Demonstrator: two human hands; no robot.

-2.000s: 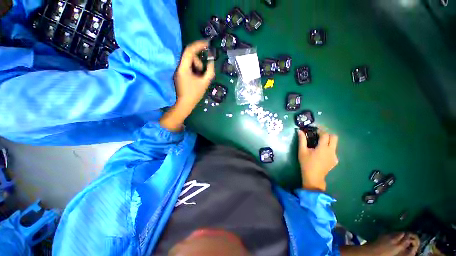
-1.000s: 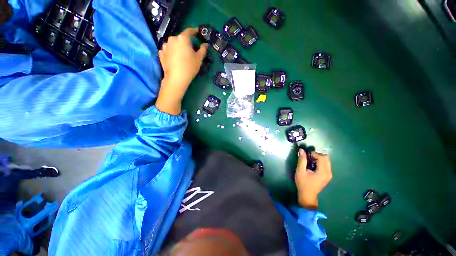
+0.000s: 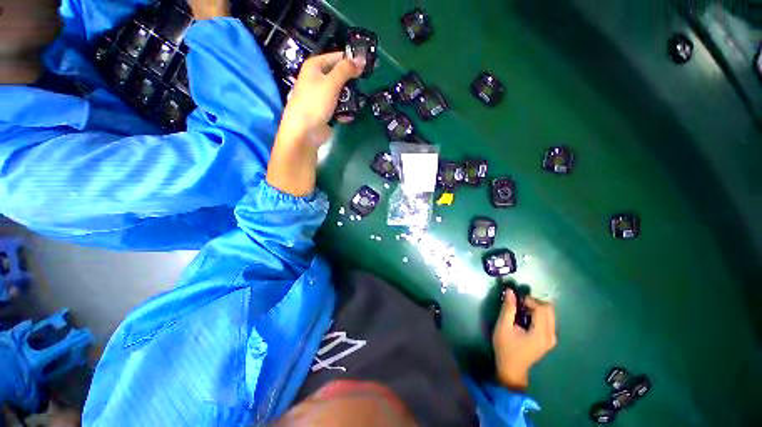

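My left hand [image 3: 313, 104] is raised at the upper left and holds a black watch case [image 3: 361, 50] between thumb and fingers. Another black case [image 3: 346, 101] shows just below those fingers; whether the hand touches it I cannot tell. My right hand [image 3: 525, 334] is at the lower right, closed around a black case [image 3: 521, 310], partly hidden by the fingers. A black case with a pale centre [image 3: 500, 263] lies just above the right hand. Small white inserts [image 3: 439, 258] lie loose between the hands, below a clear bag with a white label [image 3: 419, 173].
Black cases, such as one at the right [image 3: 624, 225], are scattered on the green surface [image 3: 585, 283]. A yellow piece [image 3: 445, 199] lies beside the bag. A black compartment tray [image 3: 167, 57] is at the upper left. A neighbour's blue sleeve [image 3: 167, 175] reaches in from the left.
The view has shifted, so the bench items sit lower in the picture. My left hand has moved towards the tray and now holds up a case. My right hand still holds its case.
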